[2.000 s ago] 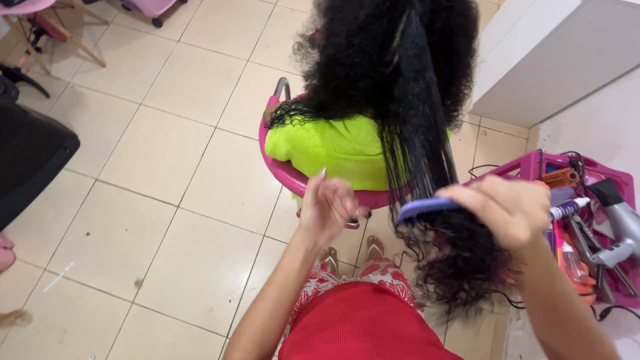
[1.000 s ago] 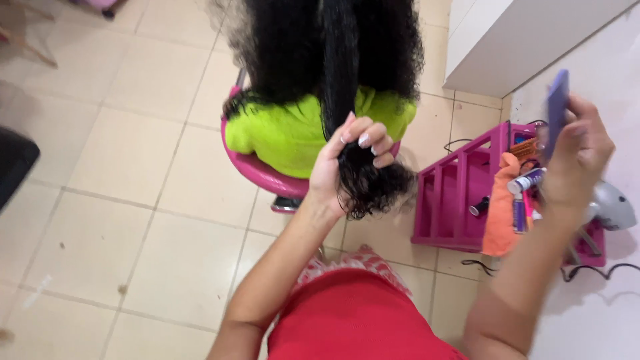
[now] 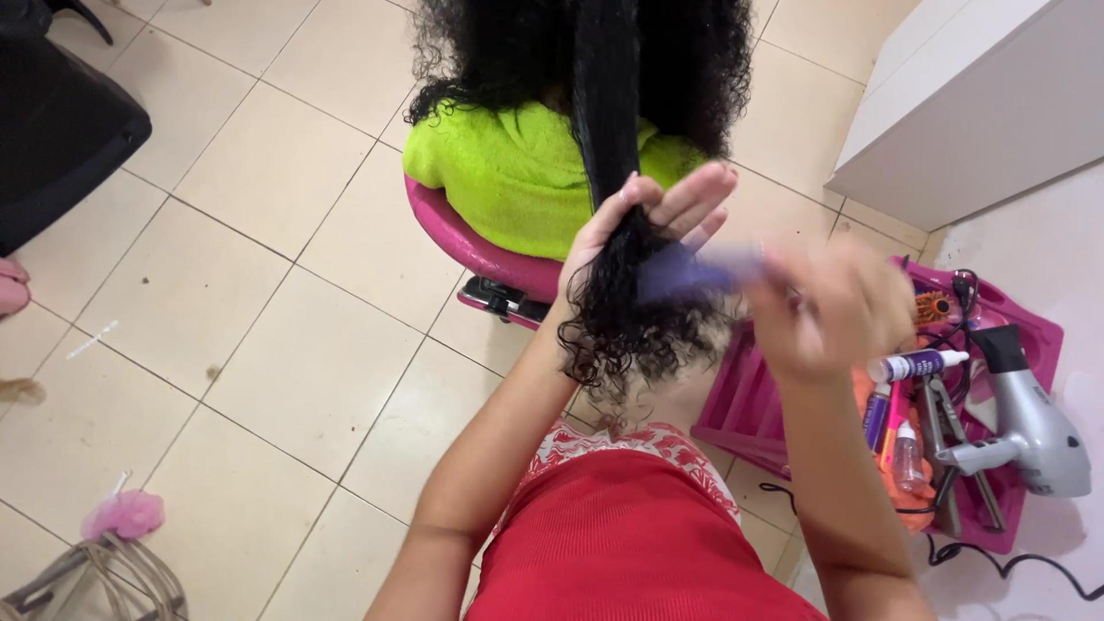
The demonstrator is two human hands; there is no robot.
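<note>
A seated person with long, dark curly hair point(image 3: 690, 78) has a lime-green towel point(image 3: 509, 177) over the shoulders. My left hand point(image 3: 634, 216) grips a smooth, stretched section of that hair point(image 3: 605, 95) between thumb and fingers, near its curly ends point(image 3: 634, 319). Blurred by motion, a purple comb point(image 3: 694, 272) is held in my right hand point(image 3: 832, 302), its far end at the curly ends just below my left fingers. The comb's teeth cannot be made out.
A pink chair point(image 3: 483, 241) holds the seated person. To the right, a magenta plastic trolley point(image 3: 1044, 336) carries a silver hair dryer point(image 3: 1035, 431), bottles, a round brush point(image 3: 933, 306) and a flat iron. A white cabinet point(image 3: 966, 103) stands at upper right, a black chair point(image 3: 60, 129) at left.
My left hand was off the hair two seconds ago and now grips the section. From over the trolley a second ago, my right hand has brought the comb left to the curly ends.
</note>
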